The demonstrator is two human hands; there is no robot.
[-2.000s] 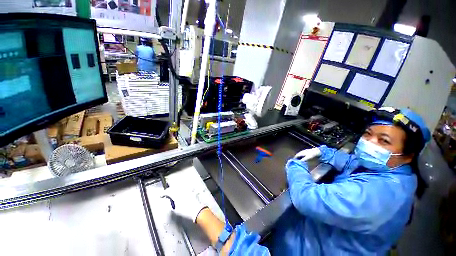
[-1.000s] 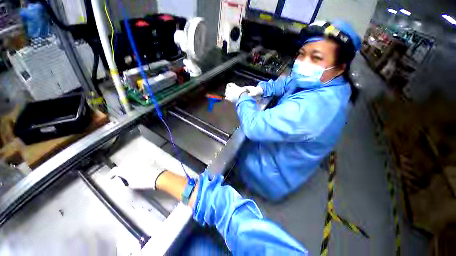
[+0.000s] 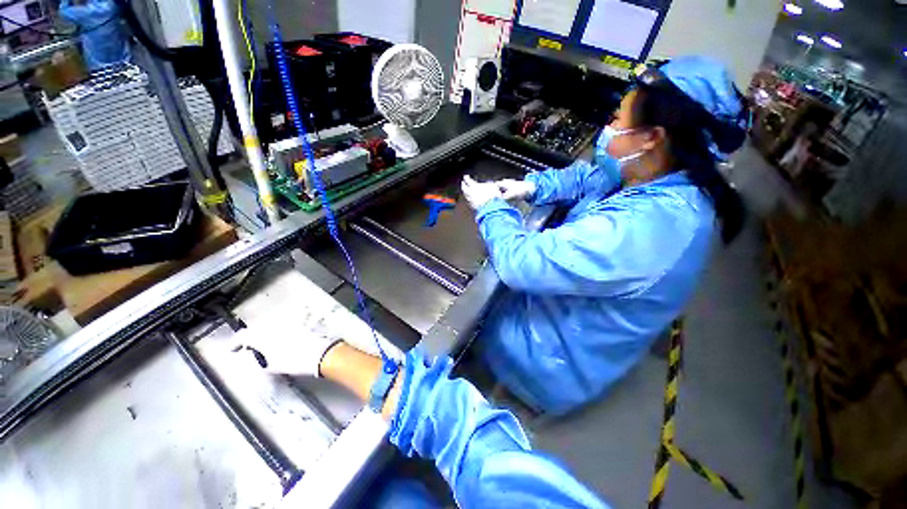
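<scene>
My right hand (image 3: 298,355), in a white glove with a blue wrist strap (image 3: 382,386), reaches from the lower right over the conveyor bed plate (image 3: 90,447). A small thin black item (image 3: 255,356) shows at its fingertips; what it is cannot be told. The white glove blends into the bright plate, so its fingers are hard to make out. A dark cross shaft (image 3: 231,413) lies left of the hand. A blue coiled cord (image 3: 323,199) hangs down to the strap. My left hand is out of the picture.
A coworker (image 3: 607,268) in a light blue smock stands at the right, gloved hands together over the line. An orange and blue tool (image 3: 438,207) lies on that section. Behind the rail are a green circuit board (image 3: 328,179), a white fan (image 3: 408,87) and a black bin (image 3: 124,229).
The view has swung right and the monitor has left it. The coworker's face has turned away and both coworker's hands have come together. My right hand stays over the plate with the black item.
</scene>
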